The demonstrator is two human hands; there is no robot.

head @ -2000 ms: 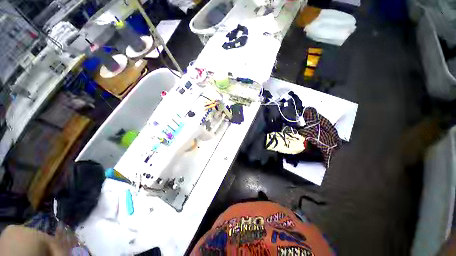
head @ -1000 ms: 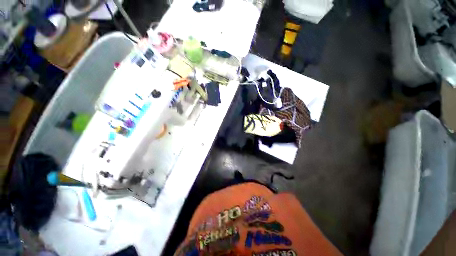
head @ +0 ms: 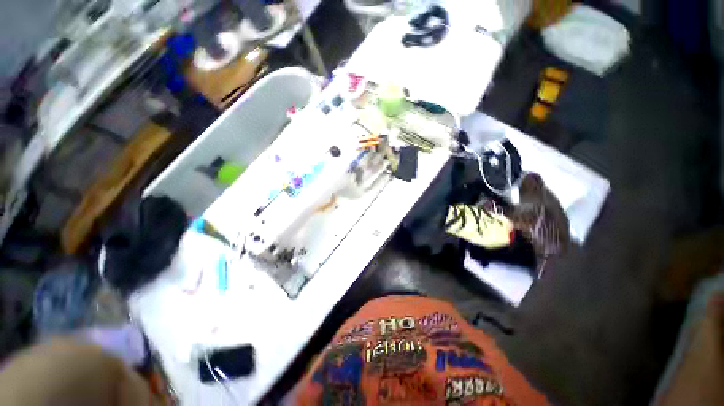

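Neither hand is visible. A blurred piece of arm shows at the lower left edge and another at the lower right edge. The long white sewing machine (head: 317,186) lies diagonally on the white table (head: 361,258). A black smartphone (head: 236,361) lies near the table's lower left end, with a thin white cord (head: 213,363) over it. On a white board (head: 586,190) at the right, a brown checked cloth (head: 546,222) lies bunched beside a cream printed piece (head: 479,225), black cloth and a looped white cord. Blur hides fine detail.
A long pale bin (head: 184,170) stands behind the machine. A black cloth bundle (head: 147,242) is at the table's left. An orange-handled tool (head: 370,143) and a green item (head: 390,101) are near the machine's far end. A chair or stool seat is partly under the table.
The view has swung, so the table and board sit further right than one second ago. The smartphone is now fully in view. Arm parts show at both lower edges.
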